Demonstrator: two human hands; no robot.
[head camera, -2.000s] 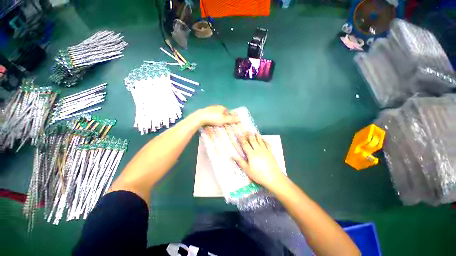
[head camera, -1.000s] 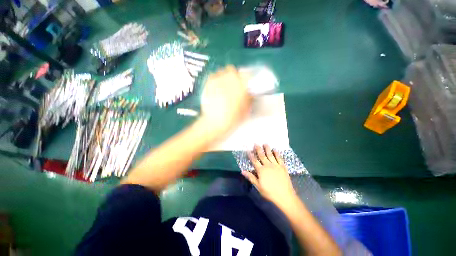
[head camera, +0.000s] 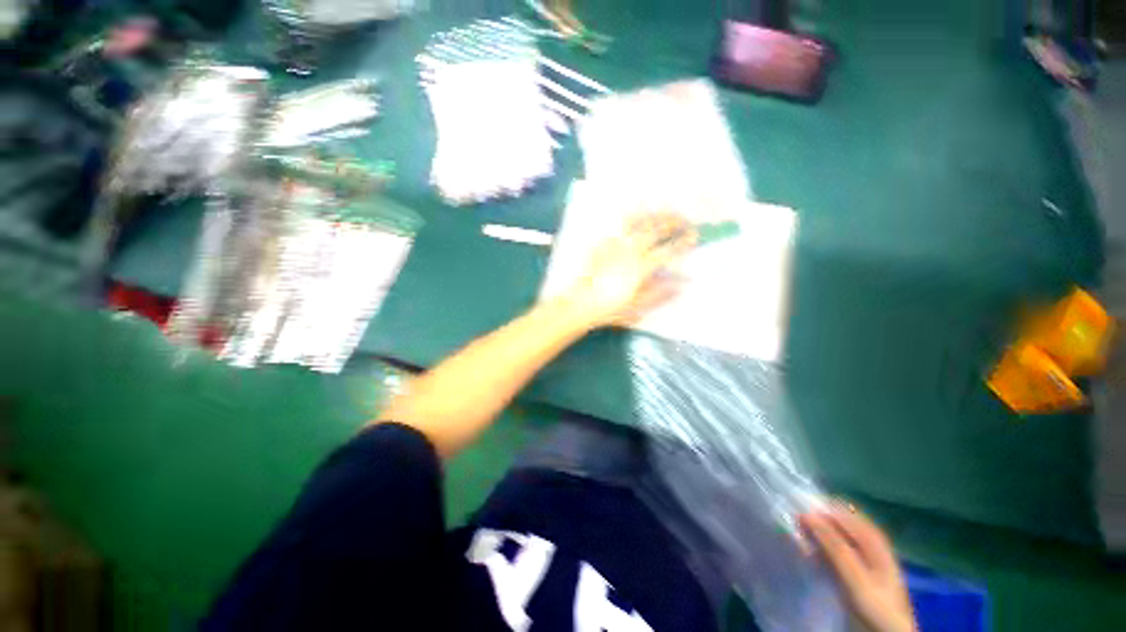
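Observation:
The white sheet (head camera: 759, 278) lies at the bench's near edge. A whitish layered piece (head camera: 661, 130), blurred, lies on it and extends beyond its back edge. A short green bar (head camera: 716, 231) shows beside my left fingers. My left hand (head camera: 636, 266) is on the layers over the sheet; blur hides whether it grips anything. The clear bubble wrap (head camera: 716, 420) runs from the sheet's front edge down over the bench edge. My right hand (head camera: 858, 562), low at the right, has its fingers closed on the wrap's right edge.
A fanned stack of strip boards (head camera: 494, 130) and more boards (head camera: 321, 290) lie at the left. A short white stick (head camera: 517, 233) is left of the sheet. The phone (head camera: 774, 59) is at the back, the orange-yellow dispenser (head camera: 1056, 352) right, the blue bin (head camera: 948, 601) below.
My right hand has moved from the wrap at the sheet's front edge down and right along the web. My left hand has moved onto the sheet's middle. The view has shifted.

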